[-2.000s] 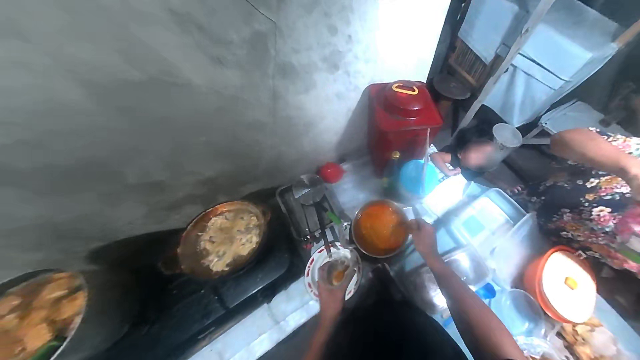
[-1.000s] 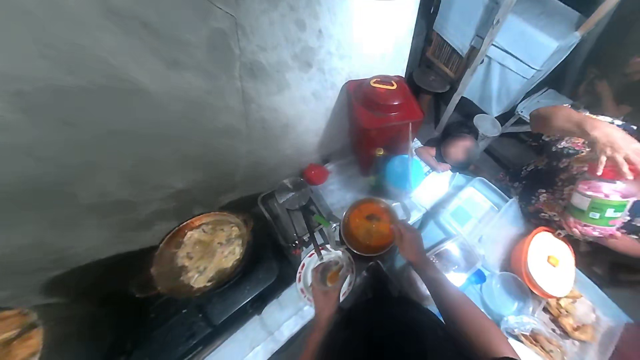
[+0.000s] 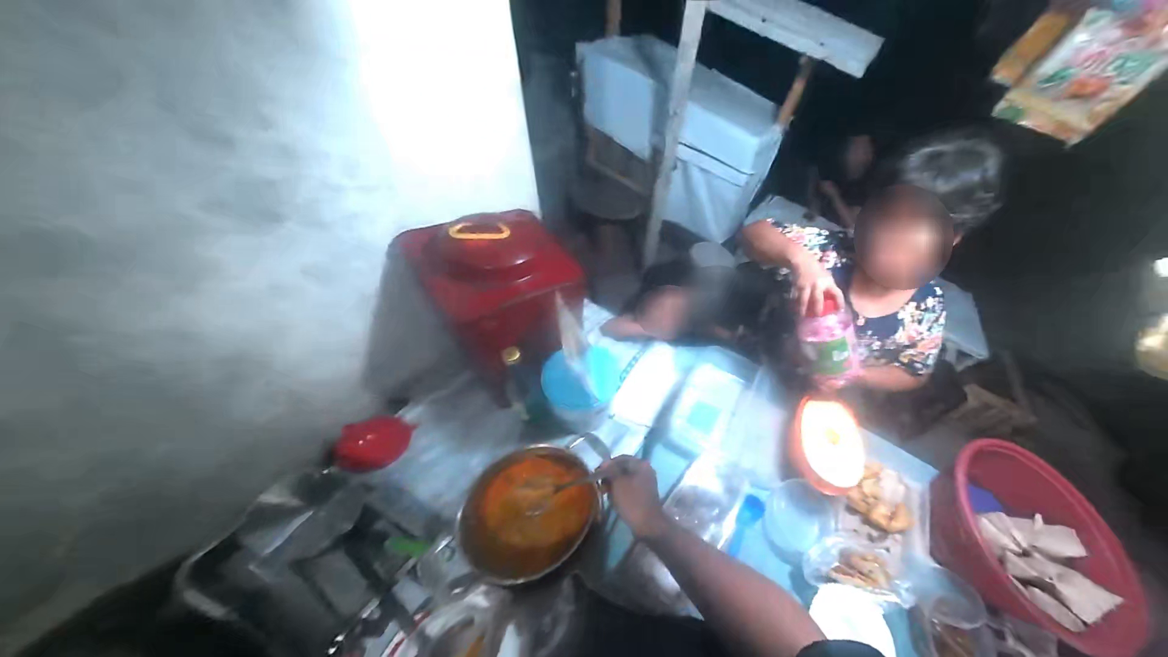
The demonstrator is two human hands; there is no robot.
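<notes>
A metal pan of orange-red sauce (image 3: 529, 511) stands at lower centre. At its right rim, my right hand (image 3: 630, 493) grips the handle of a spoon (image 3: 584, 480) whose far end is in the sauce. A blurred plate (image 3: 456, 630) with a clear bag or cup on it shows at the bottom edge, left of my dark clothing. My left hand is out of the frame. A light blue tub (image 3: 579, 379) and a bottle (image 3: 513, 383) stand behind the pan.
Left are a metal stove (image 3: 319, 557) and a red bowl (image 3: 374, 443); behind, a red container (image 3: 493, 283). Right are an orange tub (image 3: 829, 443), fried food (image 3: 878, 497) and a red basin (image 3: 1040, 538). Across the table, a person holds a pink jar (image 3: 830, 342); another person's head is near the table edge.
The view has swung right and up. My left hand, at the plate earlier, has left the view. My right hand now shows a spoon in the sauce. The person opposite has come into fuller view.
</notes>
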